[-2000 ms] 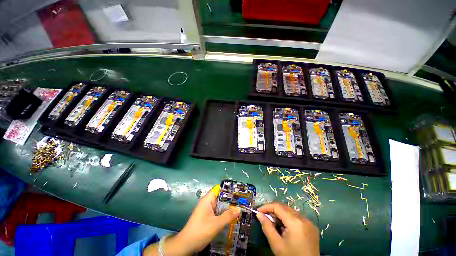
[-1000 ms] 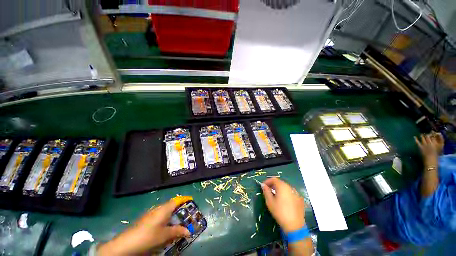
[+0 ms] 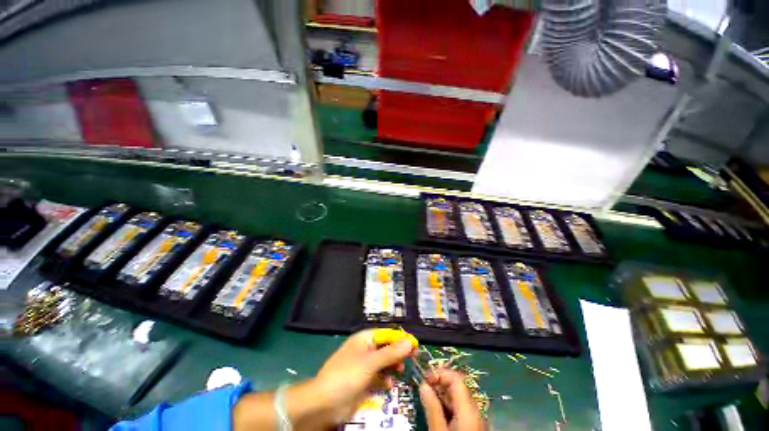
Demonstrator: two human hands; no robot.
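A half-assembled phone unit [image 3: 381,411] with an orange strip lies below my hands at the bottom edge, partly cut off. My left hand [image 3: 358,370] is over its upper end, with a yellow finger cot [image 3: 393,337] on one finger. Its thumb and finger come together at the tip of thin metal tweezers [image 3: 418,369]; whether they pinch something small is unclear. My right hand [image 3: 453,402] holds the tweezers, pointing up and left. Whether my left hand also supports the phone unit is hidden.
Black trays with phone units stand at the left [image 3: 228,327], centre [image 3: 327,290] and back right [image 3: 523,252]; the centre tray's leftmost slot is empty. Loose slivers [image 3: 472,383] lie right of my hands. A white strip [image 3: 617,362] and blister trays [image 3: 696,324] are at the right.
The camera view has swung right, then back left and upward. My hands were apart a second ago and now meet above the phone unit. The unit sits lower in view, at the bottom edge.
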